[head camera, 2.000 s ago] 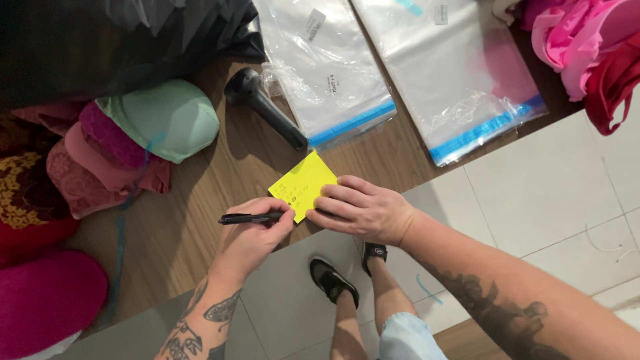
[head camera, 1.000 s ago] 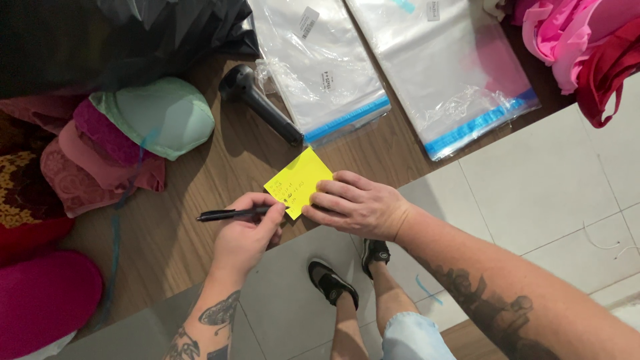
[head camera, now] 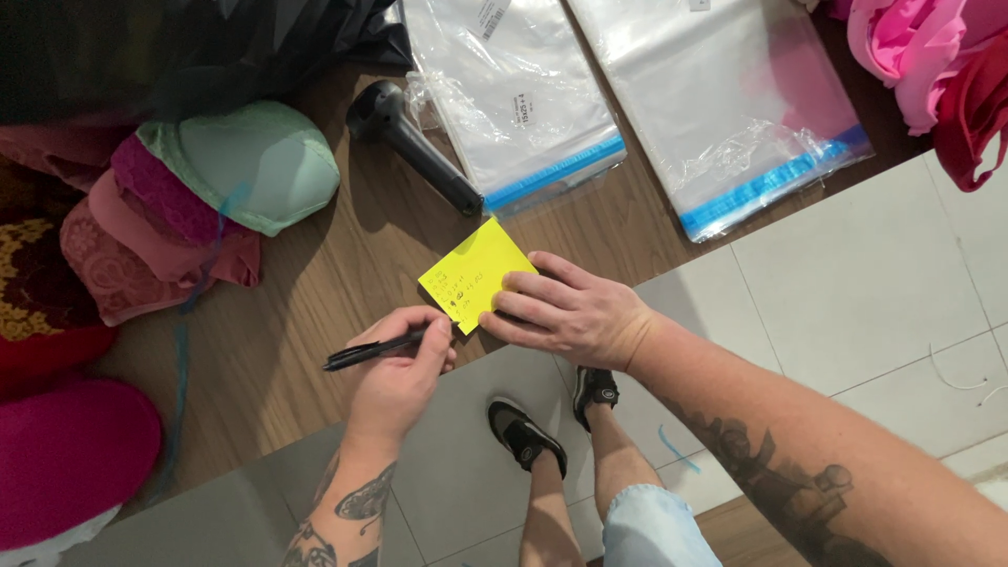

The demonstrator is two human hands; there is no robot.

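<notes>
My left hand (head camera: 402, 366) grips a black pen (head camera: 366, 353), its tip at the lower corner of a yellow sticky note pad (head camera: 480, 272). Handwriting in dark ink covers the left and lower part of the pad. The fingers of my right hand (head camera: 567, 311) lie spread a little on the pad's right side, holding nothing, with the hand reaching over the table edge. Just above the pad, a black handheld barcode scanner (head camera: 417, 150) rests on the wooden table (head camera: 315, 346).
Packs of clear plastic bags (head camera: 512, 94) with blue strips lie beyond the pad. Mint and pink bras (head camera: 260, 165) are piled at left below a black plastic bag (head camera: 173, 55). A magenta cup (head camera: 71, 465) is lower left; pink and red garments (head camera: 906, 55) are upper right.
My left hand and the pen have shifted slightly about the lower part of the pad. The pen lay flatter one second ago. My right hand has stayed on the pad.
</notes>
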